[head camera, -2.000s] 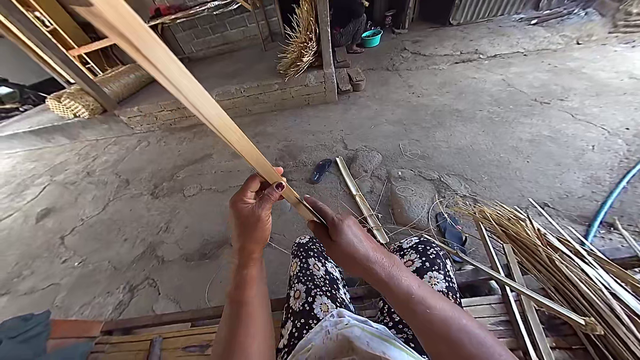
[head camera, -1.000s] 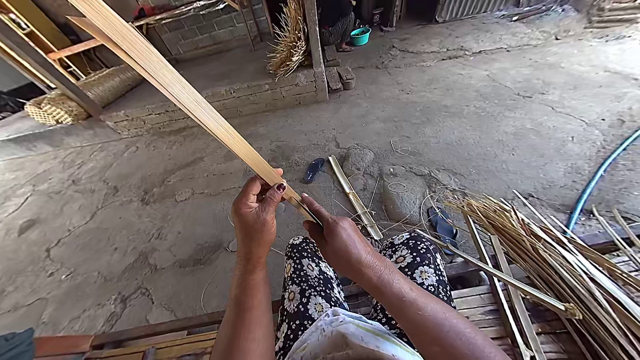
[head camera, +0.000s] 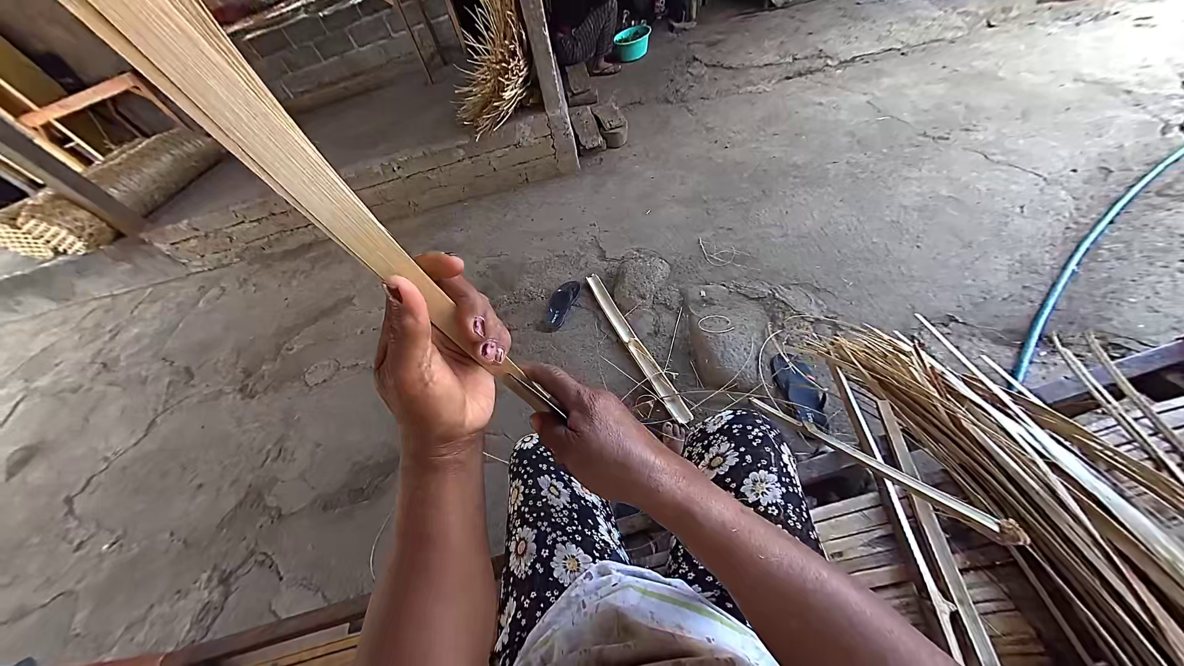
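A long pale bamboo strip (head camera: 342, 208), parted lengthwise into thin layers, runs from the upper left edge down to my hands. My left hand (head camera: 444, 356) is around it, thumb on the near side and fingers curled over the far side. Just below, my right hand (head camera: 592, 430) grips a thin dark blade (head camera: 546, 393) at the strip's lower end; its handle is hidden in my fist. Both hands are above my knees, which are covered by flowered trousers (head camera: 564, 518).
Loose bamboo strips (head camera: 1008, 472) lie on the slatted bamboo bench (head camera: 869, 546) at right. A split bamboo piece (head camera: 638, 347) and two sandals, one left (head camera: 561, 305) and one right (head camera: 800, 390), are on the ground. Behind are a blue hose (head camera: 1064, 277), a green basin (head camera: 632, 43) and a seated person (head camera: 587, 37).
My left hand has turned its palm more upward, its fingers now spread further around the strip. The strip's layers fan out wider at the top left. My right hand stays at the lower end.
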